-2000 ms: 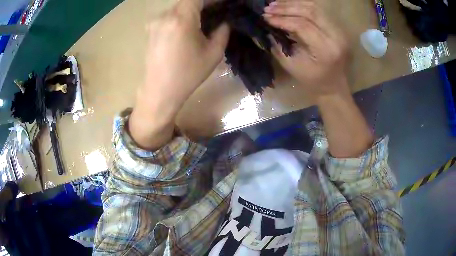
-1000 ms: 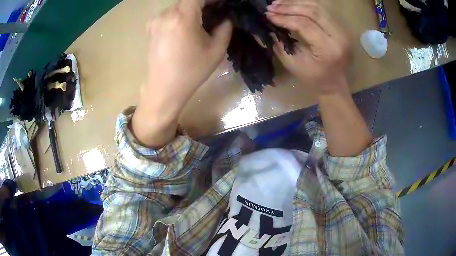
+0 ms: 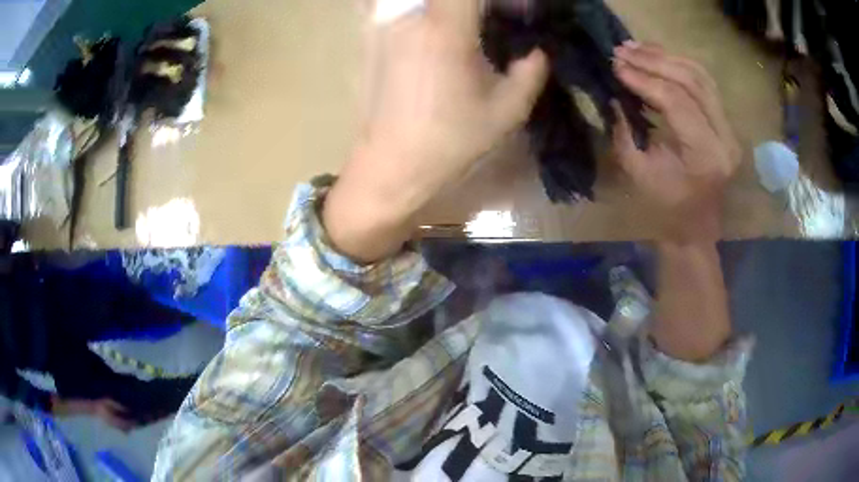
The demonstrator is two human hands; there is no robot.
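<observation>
A black shaggy figure [image 3: 568,141] hangs between my two hands above the bench, its ragged lower end pointing toward me. A small tan patch shows on its right side. My left hand [image 3: 443,85] holds it from the left, with the thumb against it; the top of this hand is cut off by the picture's edge. My right hand [image 3: 673,132] holds the right side of the black piece with its fingertips. Both hands are bare and slightly blurred. The top of the figure is cut off too.
Black clumps with tan pieces [image 3: 168,68] lie at the left of the bench [image 3: 273,104] beside a dark stick [image 3: 122,179]. A white glue bottle [image 3: 776,167] lies at the right, near more black figures [image 3: 838,56]. Blue bins [image 3: 202,292] are below the bench edge.
The camera view has turned, so the bench edge now runs level and the bench things sit elsewhere in the picture. Both hands still hold the black figure.
</observation>
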